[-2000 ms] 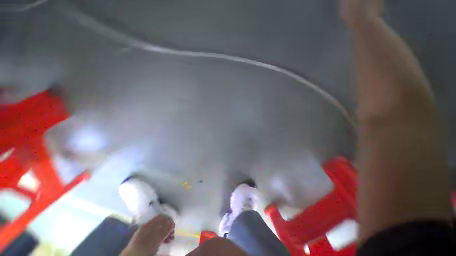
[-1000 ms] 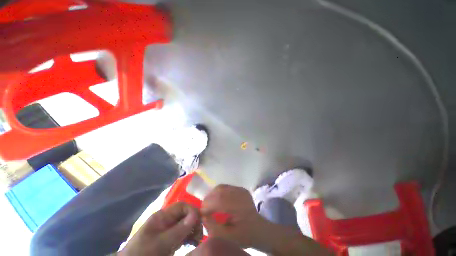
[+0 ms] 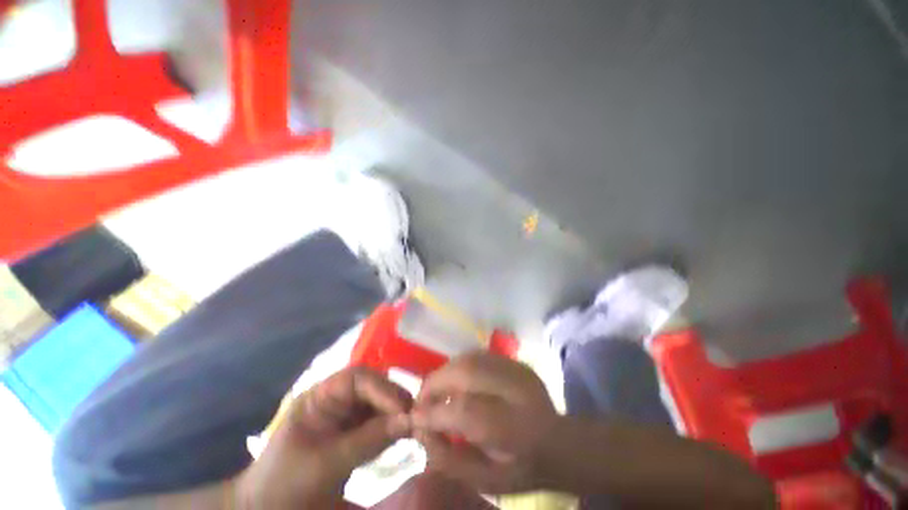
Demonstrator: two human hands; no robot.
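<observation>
My left hand (image 3: 343, 423) and my right hand (image 3: 488, 418) are both bare and in view at the bottom centre. Their fingertips meet, with thumbs and fingers pinched together. A tiny pale spot shows at the fingers of my right hand, but it is too small and blurred to name. Whatever lies between the fingertips is hidden. The hands are above the wearer's lap and legs.
Red plastic stools stand on the floor at left (image 3: 264, 90) and right (image 3: 796, 374). Another red piece (image 3: 393, 344) shows behind the hands. A small orange-yellow bit (image 3: 530, 223) lies on the grey floor. White shoes (image 3: 637, 299) and a blue box (image 3: 70, 364) are also visible.
The right arm came down from the upper right, and both hands came together at the bottom centre. The view has since shifted, and the hands remain together with fingertips touching.
</observation>
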